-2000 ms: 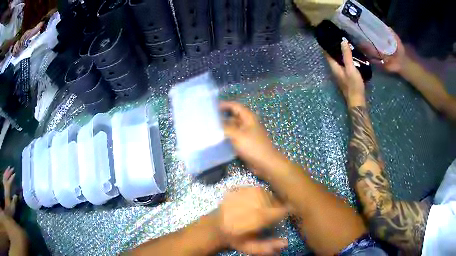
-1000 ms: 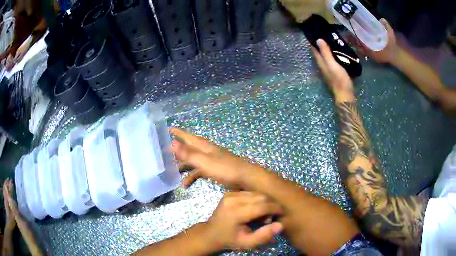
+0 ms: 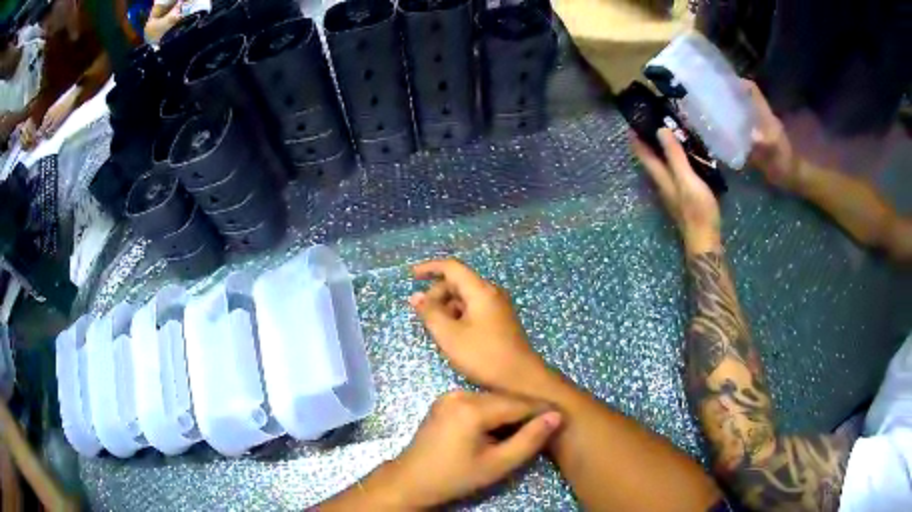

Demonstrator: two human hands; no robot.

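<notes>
Frosted white covers (image 3: 310, 340) stand in a leaning row at the left on the bubble wrap; whether dark housings lie under them is hidden. My right hand (image 3: 470, 315) is to the right of the row, empty, with loosely curled fingers, not touching it. My left hand (image 3: 470, 445) is lower, empty, with its thumb apart from the fingers; it overlaps my right forearm near the wrist in view.
Matte black housings (image 3: 375, 80) stand in several columns at the back. At the right, a person with a tattooed forearm (image 3: 725, 340) holds a black housing (image 3: 650, 110) and a frosted cover (image 3: 705, 95). Bubble wrap (image 3: 590, 270) covers the table. Cardboard lies at the back edge.
My right hand brought a frosted cover to the right end of the row, let it go and drew back right. My left hand stays low near my right forearm. The other person's cover has turned.
</notes>
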